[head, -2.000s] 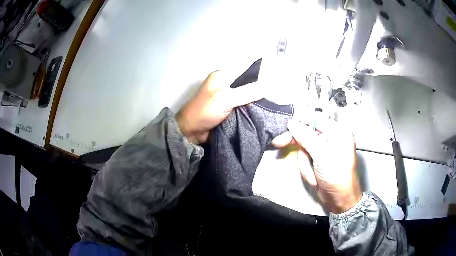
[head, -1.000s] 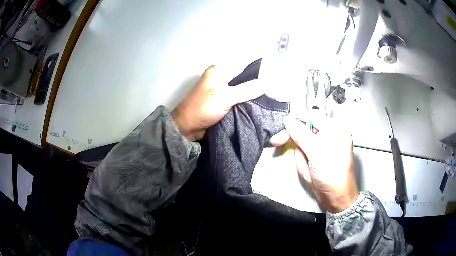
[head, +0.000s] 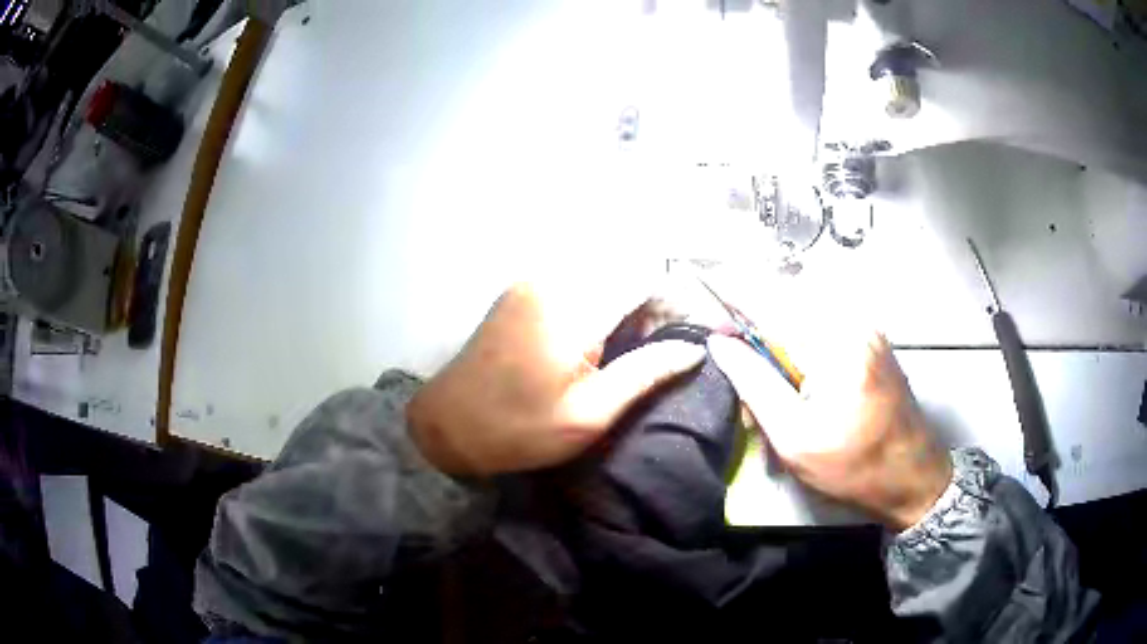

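Observation:
A dark grey garment [head: 667, 459] with a black band at its upper edge lies bunched at the table's front edge and hangs toward the lap. My left hand [head: 535, 390] grips its upper left part, thumb along the band. My right hand [head: 836, 421] pinches the band's right end between thumb and fingers. Small scissors [head: 770, 355] with orange and blue handles are held in my right hand, blades pointing up and left. Glare washes out the fingertips of both hands. The presser foot and needle area [head: 786, 214] is behind the hands, partly lost in glare.
The white machine arm with a metal knob [head: 901, 94] is at upper right. A pointed pick [head: 1021, 390] with a grey handle lies right. At left, past the brown edge strip [head: 201, 201], are a spool [head: 48, 258], a dark phone-like object [head: 149, 284] and a red-and-black item [head: 136, 122].
Both hands and the garment have moved down, away from the presser foot. The hands are closer together, and the scissors now show clearly in my right hand. The view has shifted.

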